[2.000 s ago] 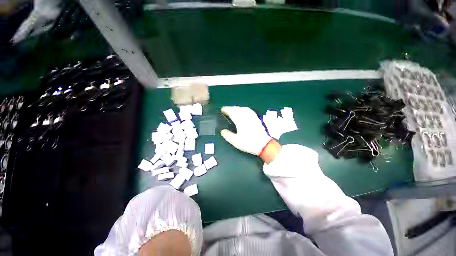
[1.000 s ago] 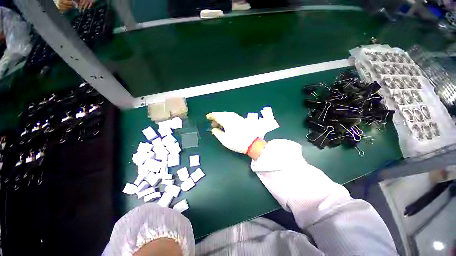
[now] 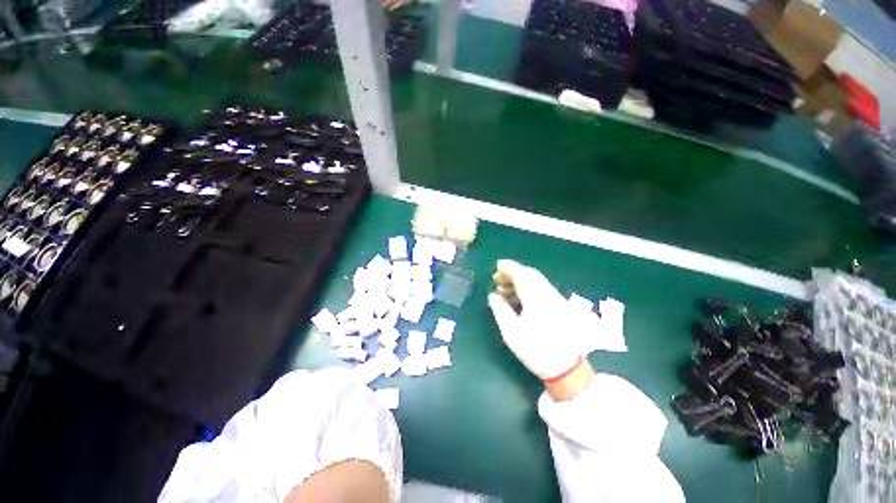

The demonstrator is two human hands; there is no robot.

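My right hand (image 3: pixel 538 319), in a cream glove with an orange-red cuff, hovers over or rests on the green bench. Its fingers are curled and its thumb is near them. A dark tan patch shows between the fingertips; I cannot tell if it is a held part. My left sleeve is at the bottom edge, with bare skin (image 3: pixel 344 481) past its cuff; the fingers are cut off. White pads (image 3: pixel 388 300) lie in a loose pile left of my right hand. A clear square (image 3: pixel 453 285) lies between. White paper pieces (image 3: pixel 611 324) lie just right of the glove.
Binder clips (image 3: pixel 756 378) are heaped at right, beside a pale blister tray (image 3: pixel 869 363). Cream blocks (image 3: pixel 445 224) sit by the white strip. A black tray (image 3: pixel 216 285) with clipped units and a tray of round units (image 3: pixel 74 187) are at left. A metal post (image 3: pixel 365 98) and stacked black trays (image 3: pixel 712 59) stand beyond.
The view has swung left, bringing the round-unit tray and stacked trays into sight. My right hand stays between pads and paper, its fingers now pointing more upward in the picture.
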